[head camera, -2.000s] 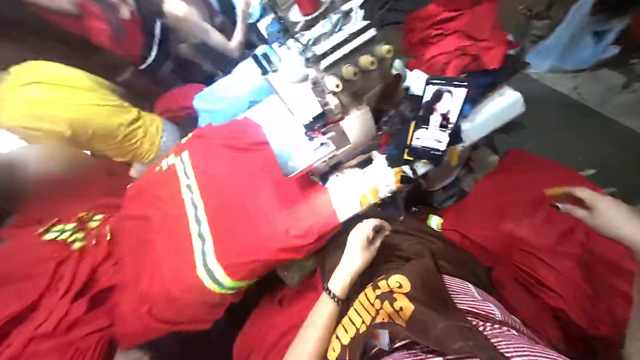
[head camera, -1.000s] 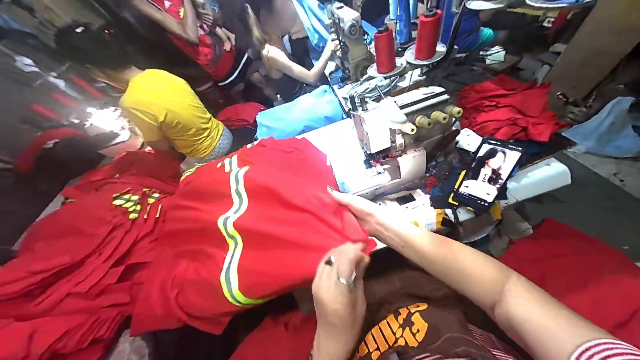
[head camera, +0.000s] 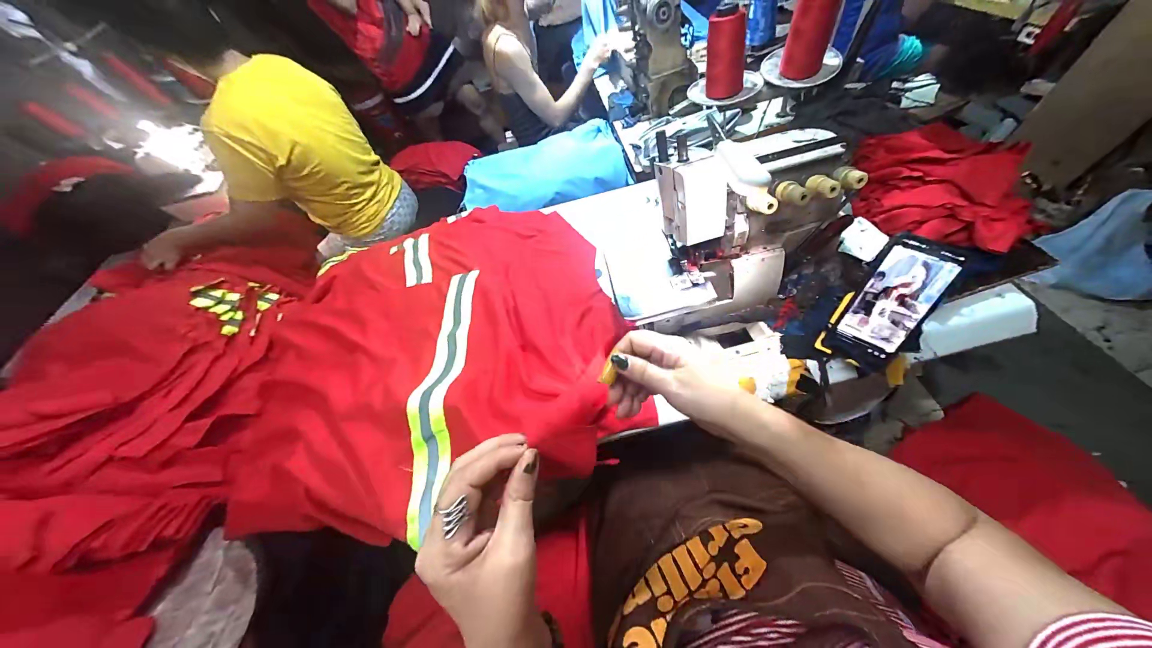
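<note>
A red fabric garment with yellow-and-grey reflective strips [head camera: 531, 297] lies spread over the sewing table, its near edge hanging at my hands. My left hand [head camera: 490, 531], ringed, is in front of that edge with thumb and index fingertip close together; whether a thread is pinched between them is too small to tell. Beside the right edge of the cloth, my right hand [head camera: 666, 373] has its fingers closed on a small yellow tool [head camera: 609, 367], mostly hidden by the fingers. An industrial sewing machine [head camera: 747, 216] stands just beyond it.
A phone [head camera: 900, 292] leans right of the machine. Red thread cones [head camera: 725, 54] stand behind. Red cloth piles lie left [head camera: 117, 387], back right [head camera: 945, 184] and lower right [head camera: 1017, 486]. Light-blue fabric [head camera: 549, 166] lies beyond the table. A person in a yellow shirt [head camera: 297, 144] bends at the left.
Two seconds ago my right hand was over the red cloth at the right; it has come left to the garment. Since one second ago my hands have moved apart at its edge.
</note>
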